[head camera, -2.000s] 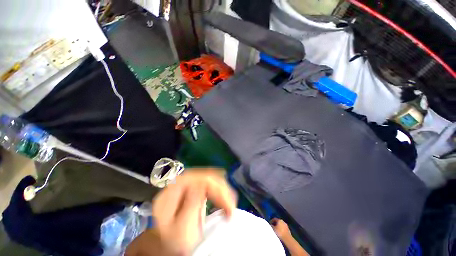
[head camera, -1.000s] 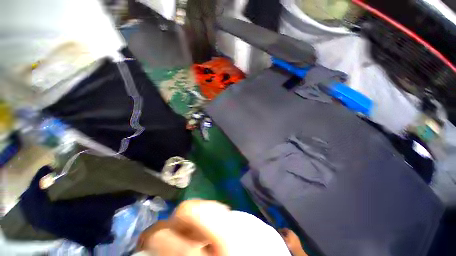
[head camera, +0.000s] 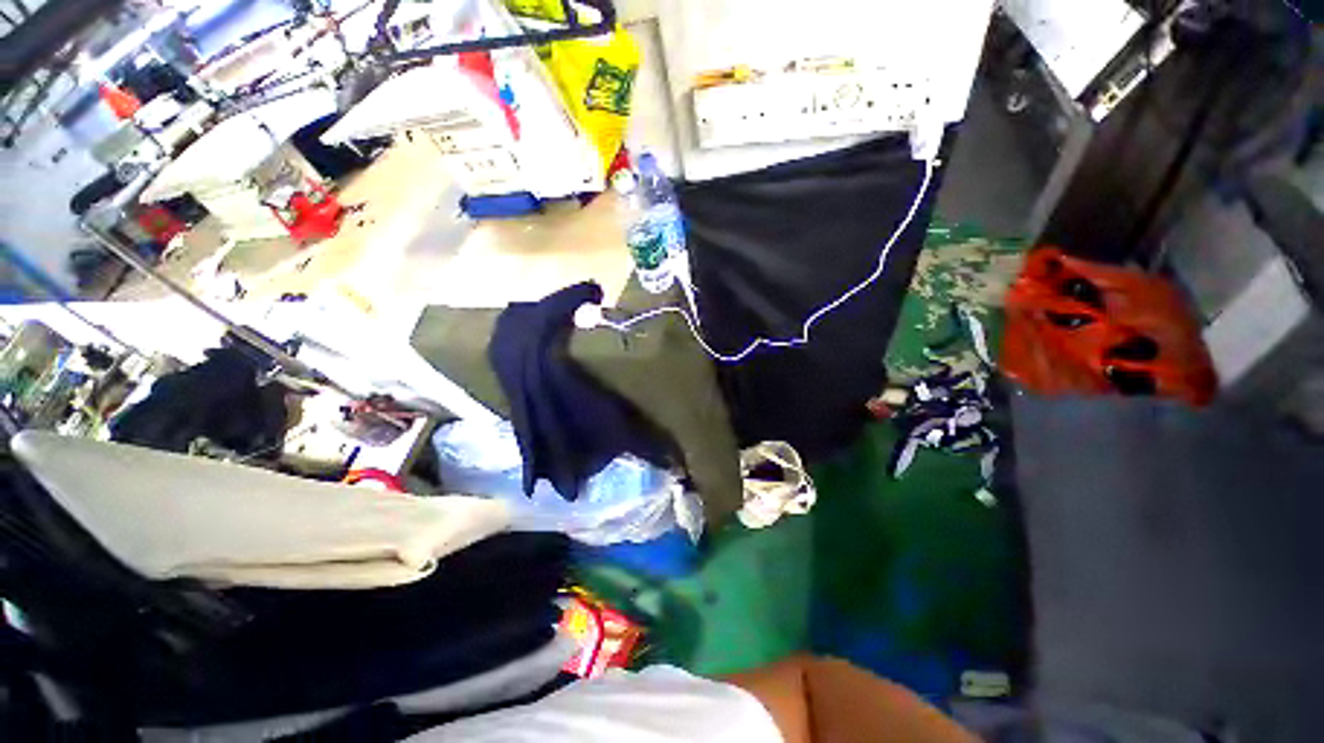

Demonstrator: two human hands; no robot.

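Neither of my hands shows clearly. A patch of bare skin, perhaps part of an arm, is cut off at the bottom edge beside white cloth (head camera: 639,711). Near it at the left, a cream garment (head camera: 291,520) hangs at the end of a row of mostly black garments (head camera: 363,631). The grey padded ironing table (head camera: 1176,566) is at the right, cut off by the edge. Navy cloth (head camera: 545,385) is draped over olive padding (head camera: 661,385).
An orange-red plastic bag (head camera: 1111,327) lies by the table's far end. A white cable (head camera: 857,298) runs to a socket strip. Plastic bottles (head camera: 654,232) stand beyond the padding. A pale looped bundle (head camera: 775,486) is at its edge. A red and orange item (head camera: 598,634) sits low by the garments.
The view has swung left, bringing the garment rail and the workshop behind it into sight. The hand seen low in front has left the picture. The crumpled grey garment is out of view.
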